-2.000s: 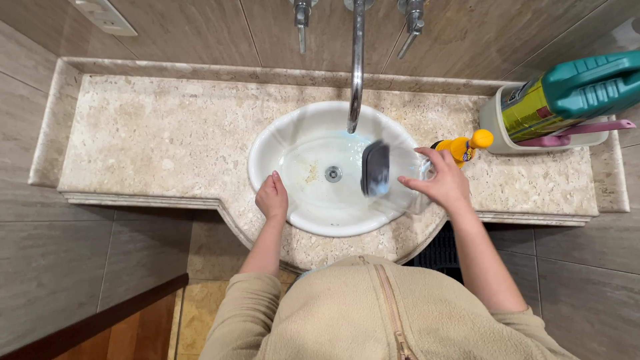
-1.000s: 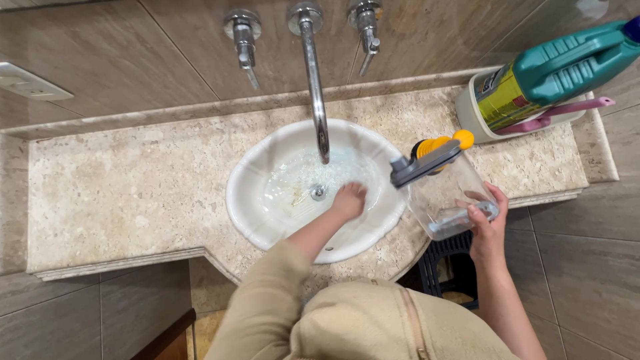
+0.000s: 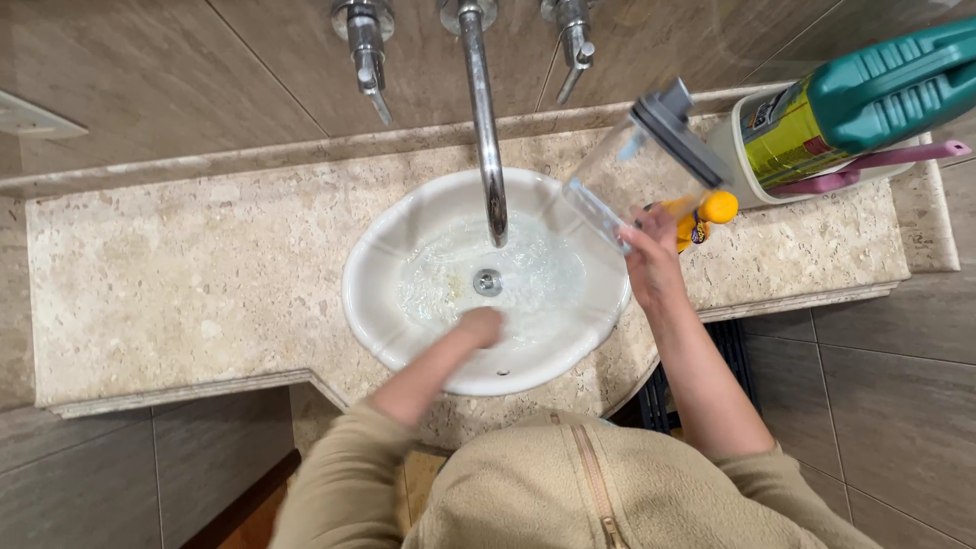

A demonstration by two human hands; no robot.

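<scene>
My right hand (image 3: 654, 248) grips a clear plastic container (image 3: 629, 171) with a grey lid, tilted above the right rim of the white oval sink (image 3: 366, 305). Its lid end points up and to the right. Low over the front part of the basin is my left hand (image 3: 482, 326), blurred by motion; its fingers cannot be made out clearly. Rippling water lies around the metal drain (image 3: 488, 282), with small yellowish bits beside it. The chrome spout (image 3: 488, 130) reaches over the basin from the wall.
Two chrome tap handles (image 3: 367, 61) (image 3: 573, 46) flank the spout. Behind my right hand is a yellow bottle (image 3: 698, 221). A white bin (image 3: 743, 164) at the right holds a large green and teal jug (image 3: 877, 99) and a pink-handled tool (image 3: 907, 156). The stone counter (image 3: 191, 282) surrounds the sink.
The container has gone from beside the sink's right front to above its right rim, its lid end now higher. My left hand has moved toward the front of the basin. The view has shifted.
</scene>
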